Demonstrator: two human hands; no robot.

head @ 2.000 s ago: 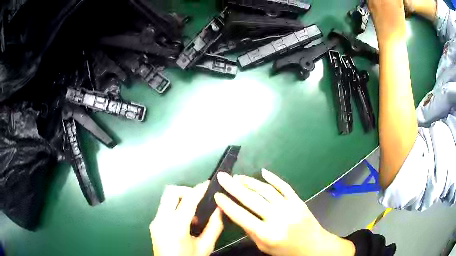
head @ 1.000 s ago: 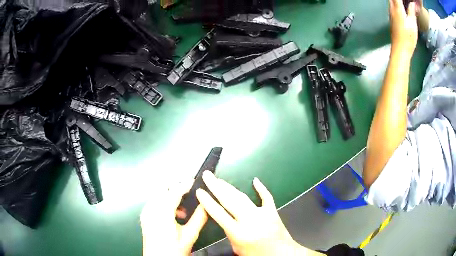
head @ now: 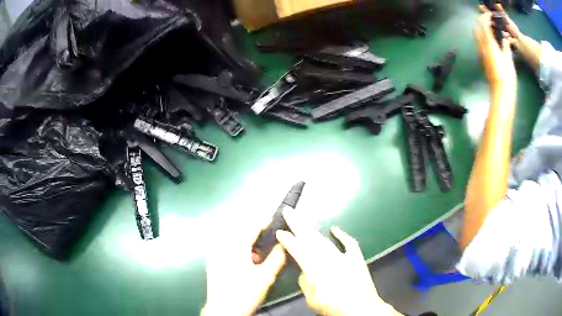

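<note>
A long narrow black plastic part [head: 278, 223] is held tilted above the green table, its smooth dark side showing. My left hand [head: 237, 278] grips its lower end, with a fingertip showing at that end. My right hand [head: 329, 265] lies along the part's right side, its fingertips touching it. The bright glare washes out much of both hands. The side of the part facing away is hidden.
A black plastic bag [head: 55, 154] lies at left with ribbed black parts [head: 175, 139] at its mouth. More parts [head: 352, 99] lie across the back. A cardboard box [head: 296, 7] stands at top. A co-worker's arm [head: 493, 142] is at right, holding a black part. A blue stool [head: 425, 265] is beyond the edge.
The view has shifted, so the cardboard box and more of the bag show. The held part stays in both hands with little change. The co-worker's hands now show a black part.
</note>
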